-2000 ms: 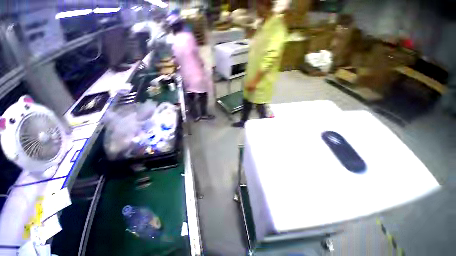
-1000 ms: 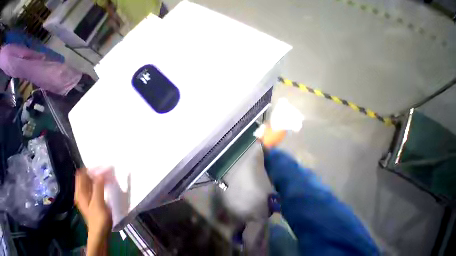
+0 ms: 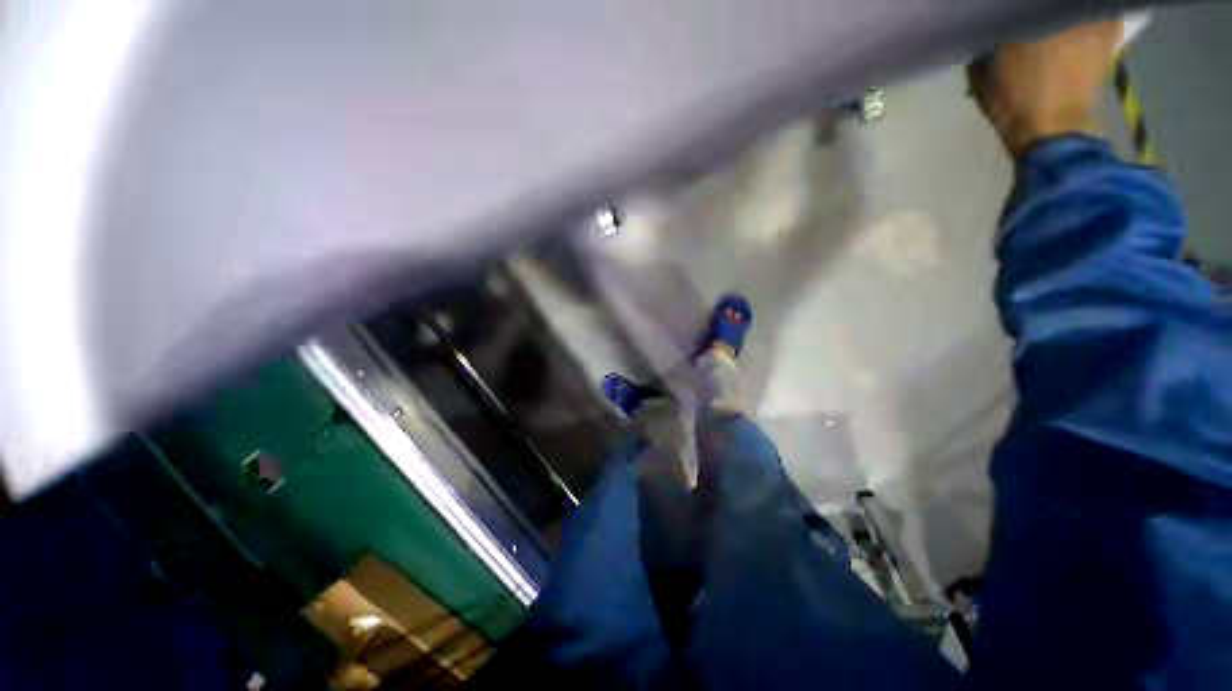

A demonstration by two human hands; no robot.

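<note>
The large white housing (image 3: pixel 365 149) fills the upper left of the view, very close and blurred, with its edge running from lower left to upper right. My right hand (image 3: pixel 1054 84), in a blue sleeve, is at the top right beside the far end of that edge. Its fingers are hidden or cut off by the top of the picture. A small white piece (image 3: pixel 1138 24), possibly cloth, shows beside the hand; I cannot tell whether it is gripped. My left hand is not in view.
A green bench top (image 3: pixel 291 473) with a pale metal rail (image 3: pixel 419 473) is at the lower left, with a cardboard piece (image 3: pixel 385 628) near it. My legs and blue shoes (image 3: pixel 730 321) are on the grey floor. Metal parts (image 3: pixel 878 547) stand at the lower right. Yellow-black tape (image 3: pixel 1130 115) is at the right.
The view has tipped down and moved much closer to the housing. Its dark oblong plate and my left hand have left the picture. My right hand now shows at the top right.
</note>
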